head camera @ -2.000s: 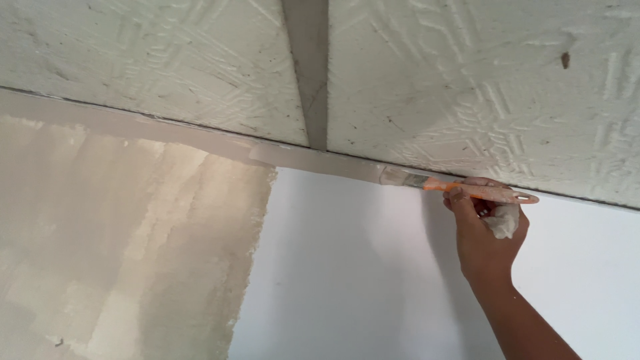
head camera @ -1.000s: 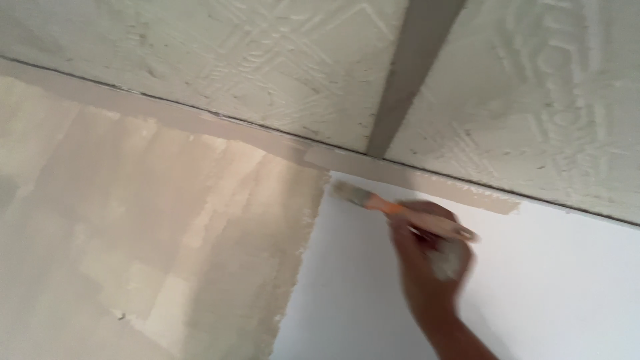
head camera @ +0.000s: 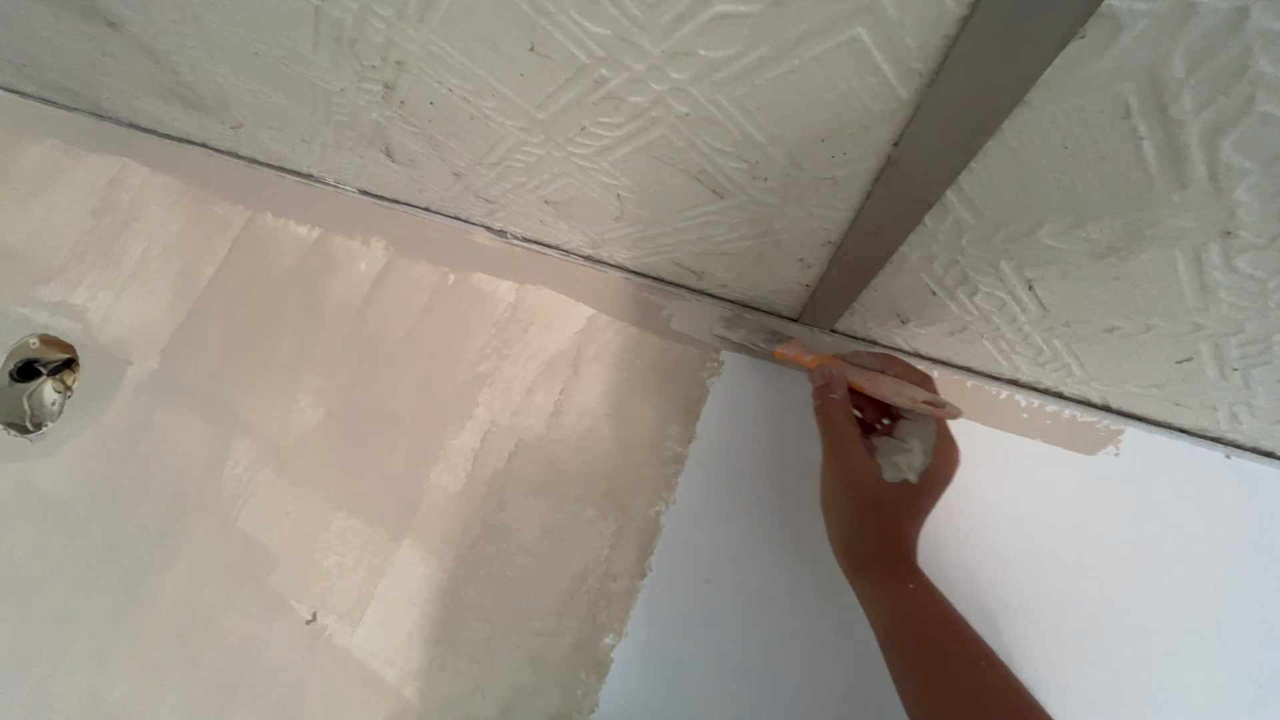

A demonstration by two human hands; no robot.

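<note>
My right hand (head camera: 885, 440) grips a paintbrush (head camera: 870, 382) with an orange and pale, paint-smeared handle. The bristles, pointing left, rest at the top of the wall, close under the ceiling edge. A pale lump or smear, perhaps a rag, shows against my palm. Beige paint (head camera: 400, 420) covers the left part of the wall, and a beige strip (head camera: 1040, 415) runs along the top to the right of my hand. Below that strip the wall (head camera: 1100, 560) is white. My left hand is out of view.
Above the wall lies an embossed whitish ceiling (head camera: 620, 120), crossed by a flat grey-brown strip (head camera: 930, 150). A thin dark gap follows the joint of wall and ceiling. At the far left, a round wall box (head camera: 40, 385) with wires sits in the painted wall.
My right hand has moved left along the wall's top with the brush. The beige strip now extends right of my hand, over wall that was white two seconds ago. The view has shifted left.
</note>
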